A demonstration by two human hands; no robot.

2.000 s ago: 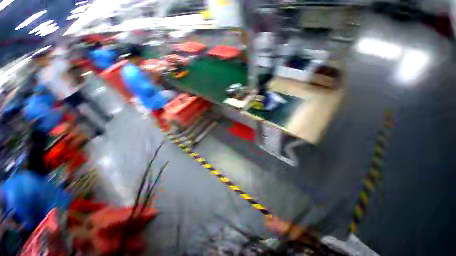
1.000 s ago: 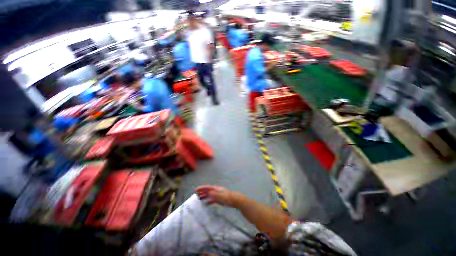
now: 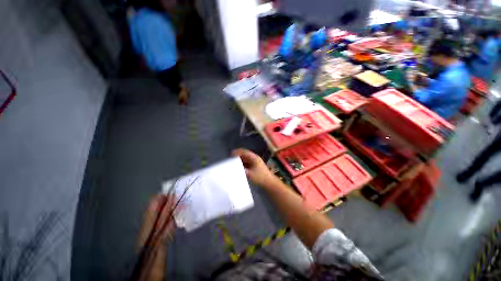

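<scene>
A white paper sheet (image 3: 213, 193) is held in the air at the lower middle of the view, slightly tilted. Any writing on it is too blurred to read. My right hand (image 3: 250, 164) grips the sheet's upper right corner. My left hand (image 3: 159, 217) holds its left edge and is blurred, partly hidden behind dark thin strands.
Red trays (image 3: 331, 181) stand at the bench end on the right. A worker in blue (image 3: 447, 88) sits beyond them. Another person in blue (image 3: 155, 39) is in the aisle ahead. A grey wall (image 3: 49, 126) runs along the left. Yellow-black tape (image 3: 263, 242) marks the floor.
The view has swung left, so the benches and trays moved right. My left hand now shows on the sheet, which is higher and fully in view. My right hand still holds it.
</scene>
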